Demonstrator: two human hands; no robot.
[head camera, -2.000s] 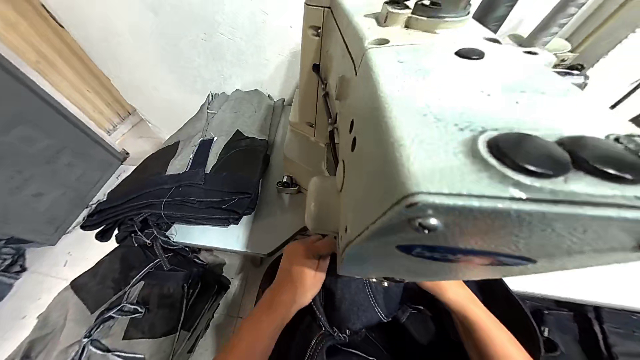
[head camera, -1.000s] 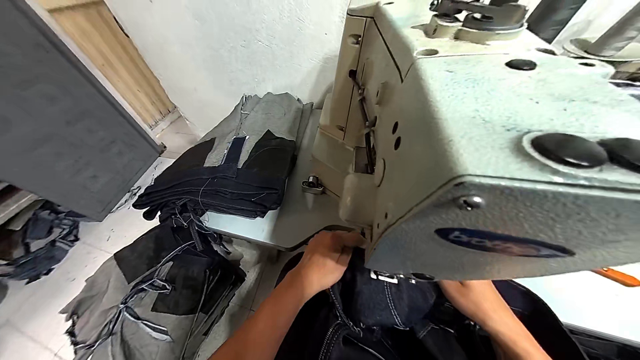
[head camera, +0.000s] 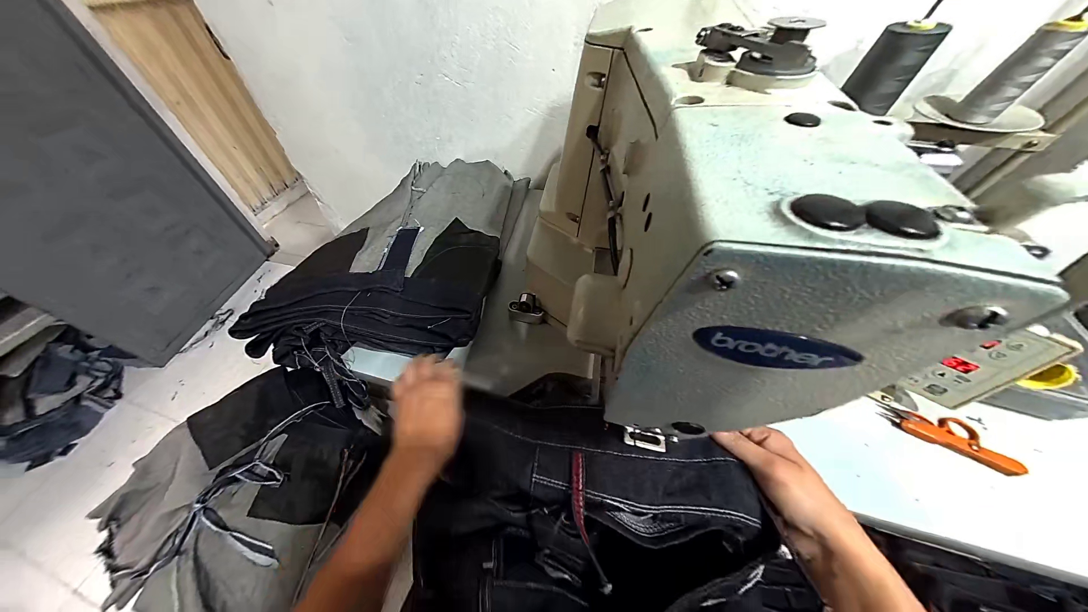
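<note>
Dark denim trousers (head camera: 629, 501) with pale topstitching and a red strip lie with their waistband under the head of a Brother industrial sewing machine (head camera: 765, 289). The metal presser foot (head camera: 644, 439) rests over the waistband. My left hand (head camera: 427, 404), blurred, is at the left end of the waistband; whether its fingers grip the cloth cannot be told. My right hand (head camera: 778, 467) holds the waistband at the right of the presser foot, its thumb on top and the other fingers partly hidden.
A folded denim stack (head camera: 382, 263) lies left of the machine, with more garments (head camera: 246, 493) hanging below it. Orange thread snips (head camera: 960, 438) lie on the white table (head camera: 892, 493) at right, near a control panel (head camera: 994, 365). Thread cones (head camera: 901, 64) stand behind.
My left hand has moved left, away from the machine head. More of the trousers' waistband and the presser foot now shows. The view has shifted, bringing the snips and control panel into sight.
</note>
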